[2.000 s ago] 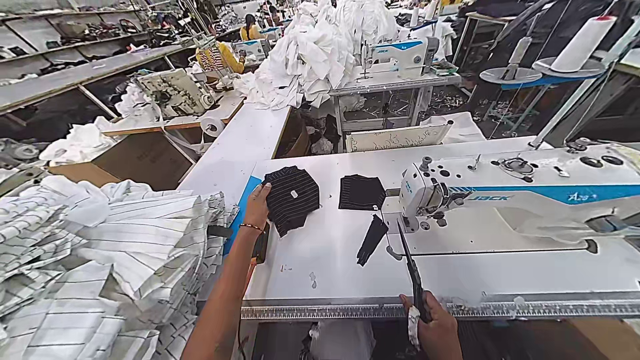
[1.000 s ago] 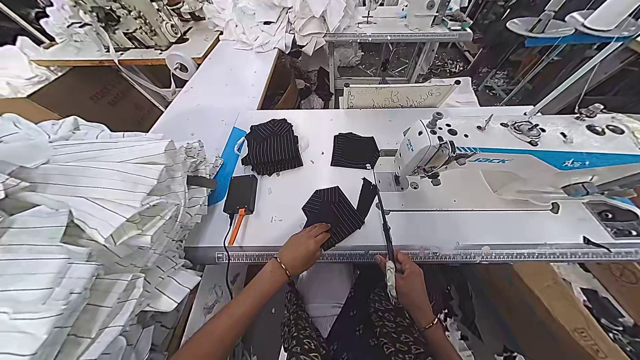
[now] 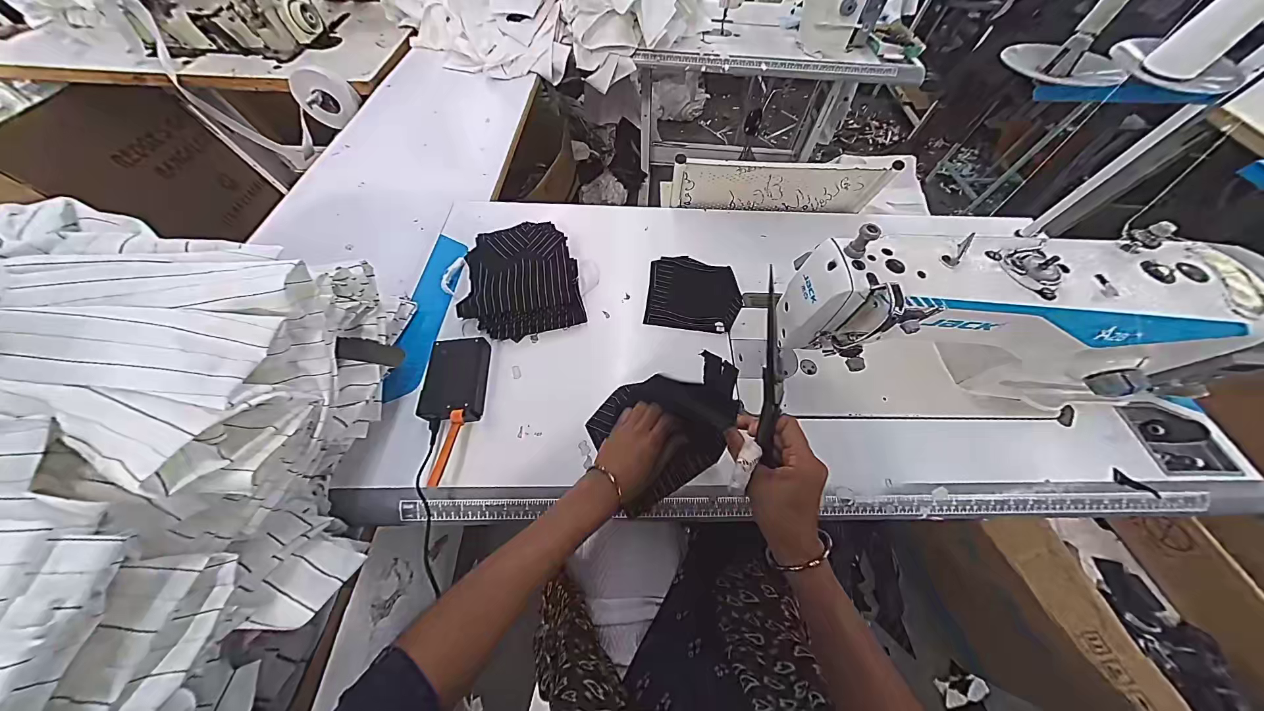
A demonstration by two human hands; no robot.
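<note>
My left hand (image 3: 642,449) presses on a black pinstriped fabric piece (image 3: 617,400) at the front edge of the white sewing table. My right hand (image 3: 785,474) grips black scissors (image 3: 770,385) with white wrapping on the handle; their blades point away from me, toward the back. The fingers of that hand touch the right side of the fabric. A small black fabric strip (image 3: 719,373) lies just behind the piece. Farther back are a stack of black pinstriped pieces (image 3: 523,281) on the left and a smaller stack (image 3: 691,293) near the needle area of the Jack sewing machine (image 3: 1037,326).
A black box (image 3: 454,380) with a cable and orange strap lies left on the table. Striped white fabric (image 3: 128,395) is heaped at the far left. A ruler strip (image 3: 889,506) runs along the front edge. Cardboard boxes (image 3: 1047,602) stand below right.
A pinstriped piece has come from the left stack area to the table's front, under my left hand. The right hand with the scissors is now against that piece. The view has tilted down.
</note>
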